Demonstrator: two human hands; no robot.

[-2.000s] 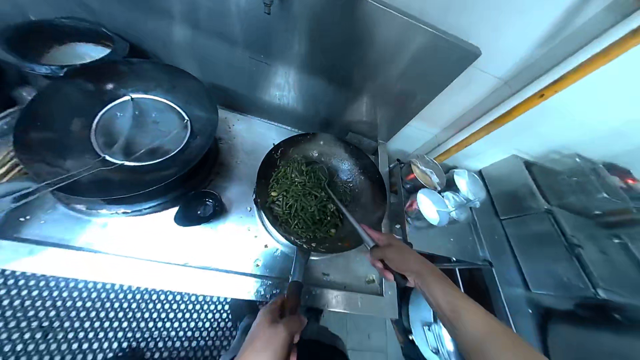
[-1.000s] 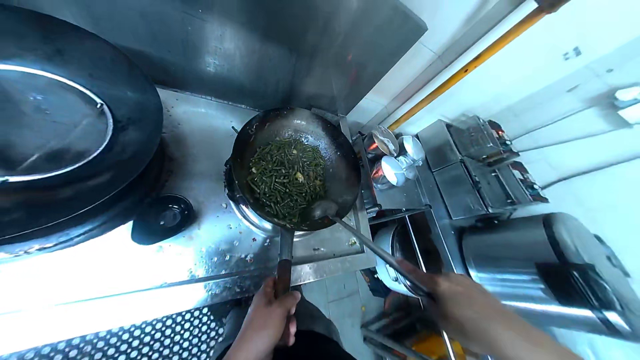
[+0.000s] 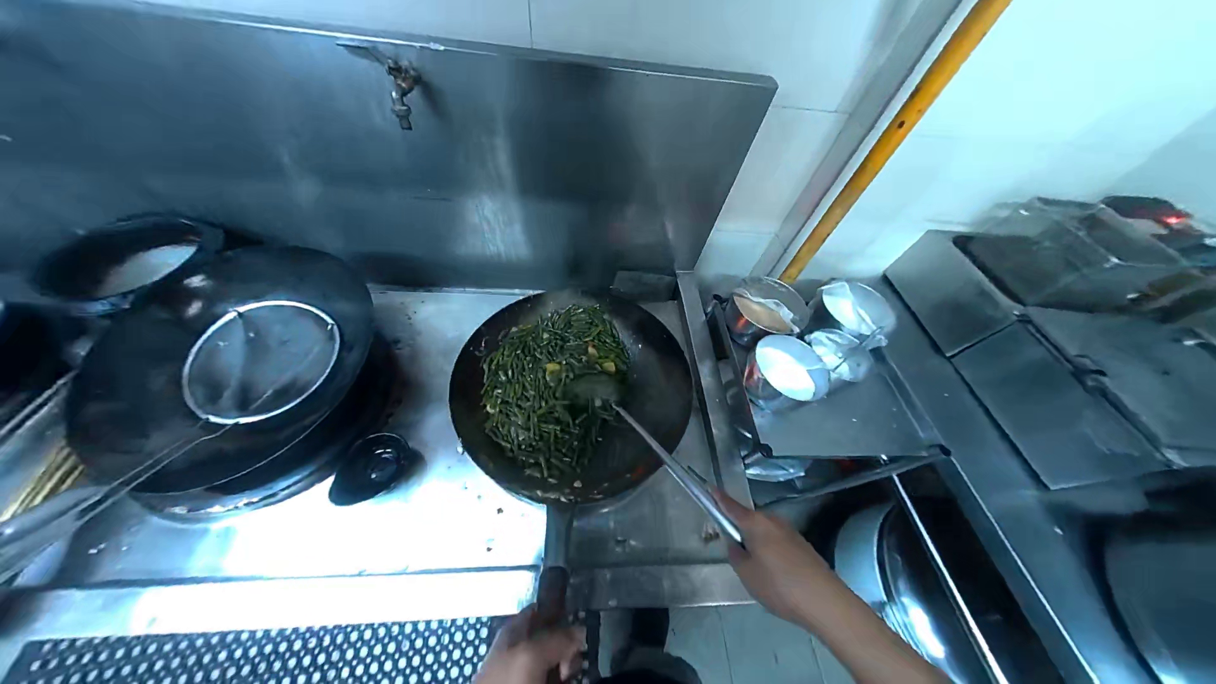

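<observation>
A dark wok point(image 3: 665, 380) sits on the steel stove, with a heap of chopped green vegetables point(image 3: 541, 399) and a few yellowish pieces in its left and middle part. My left hand point(image 3: 535, 646) is closed around the wok's handle point(image 3: 555, 579) at the bottom of the view. My right hand point(image 3: 774, 556) grips the metal shaft of a cooking ladle point(image 3: 679, 475). The ladle's bowl rests on the right side of the vegetables, partly hidden among them.
A larger black wok point(image 3: 123, 399) with a round wire-rimmed strainer point(image 3: 261, 361) stands at the left. Beside it lies a small black dish point(image 3: 373, 468). Metal seasoning containers point(image 3: 788, 369) stand at the right. A tap point(image 3: 402, 95) is on the steel backsplash point(image 3: 570, 161).
The ladle's bowl has moved from the wok's lower right side onto the vegetables. Both hands have kept their holds. The view has shifted back after a swing to the right.
</observation>
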